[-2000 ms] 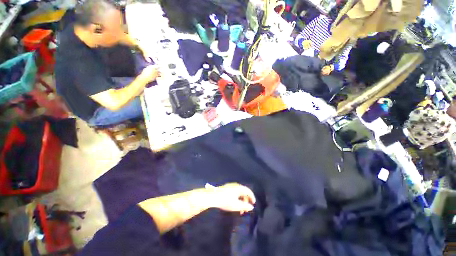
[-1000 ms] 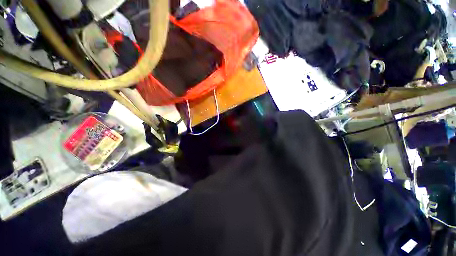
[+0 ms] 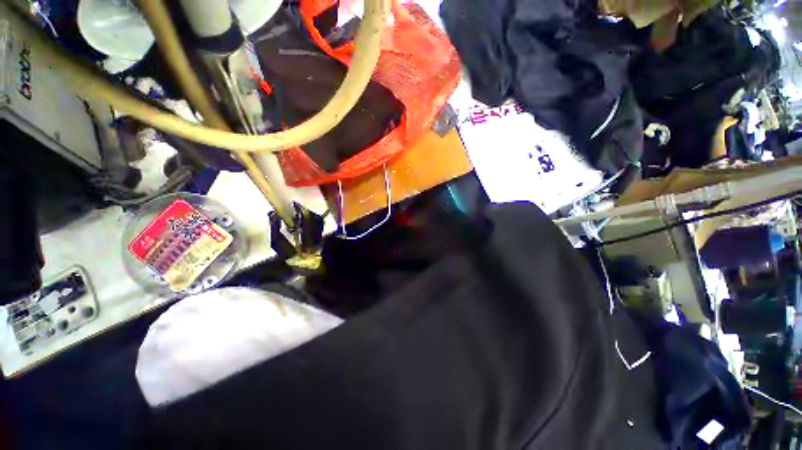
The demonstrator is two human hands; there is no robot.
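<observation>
No hand shows in the head view. A large black cloth (image 3: 422, 352) fills the lower middle, nearest in front of me, with a fold at its right. A rounded white piece (image 3: 220, 343) lies at its left edge; I cannot tell what it is. A dark navy cloth with a small white ticket (image 3: 710, 431) lies at the lower right. A white thread (image 3: 631, 359) lies on the dark cloth at the right.
A pale yellow hose (image 3: 264, 139) loops across the upper left. Behind it is an open red plastic bag (image 3: 426, 79) with dark cloth, beside an orange-brown board (image 3: 409, 180). A round clear container with a red label (image 3: 180, 244) stands left. Dark garments (image 3: 572, 70) are heaped at the back right.
Since one second ago the view has shifted slightly, and the hose, round container and white piece appear a little further right. The bare arm seen two seconds ago is out of view.
</observation>
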